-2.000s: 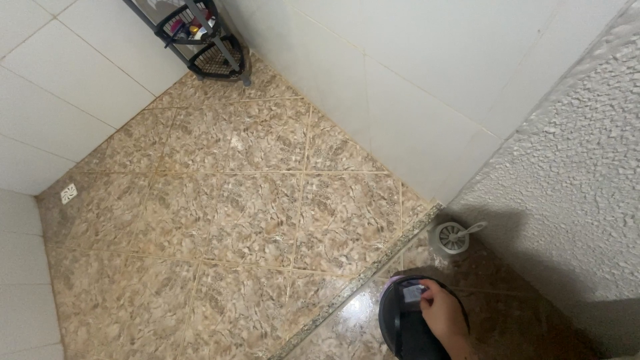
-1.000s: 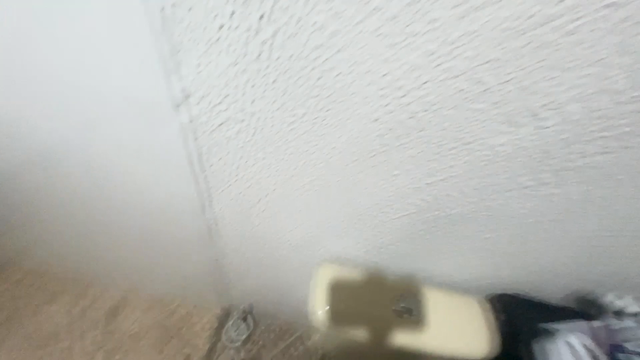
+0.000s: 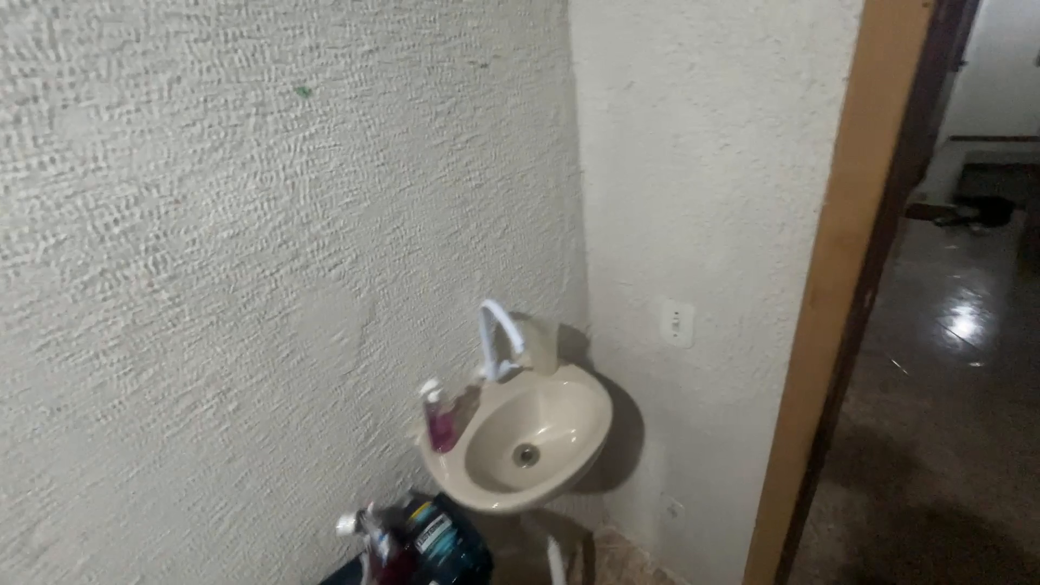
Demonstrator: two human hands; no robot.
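Neither of my hands shows in the head view now. A small beige wall-mounted washbasin (image 3: 536, 439) is fixed near the corner of the room. On its back edge stands a white curved faucet (image 3: 497, 337), with a pale cup-like container (image 3: 543, 345) beside it. A pump bottle of pink-purple liquid (image 3: 441, 426) stands on the basin's left rim. Below and left of the basin are a dark teal bottle with a label (image 3: 447, 540) and a bottle of dark red liquid with a white cap (image 3: 386, 544), both blurred.
A rough white wall (image 3: 244, 284) fills the left. A switch plate (image 3: 677, 323) sits on the wall right of the basin. Farther right, a wooden door frame (image 3: 825, 284) borders a doorway onto a dark, shiny floor (image 3: 918, 422). A white pipe (image 3: 556, 561) shows beneath the basin.
The view has swung from the tiled floor to the washbasin and doorway. Two seconds ago a hand was at a black round container near the floor; both are out of view now.
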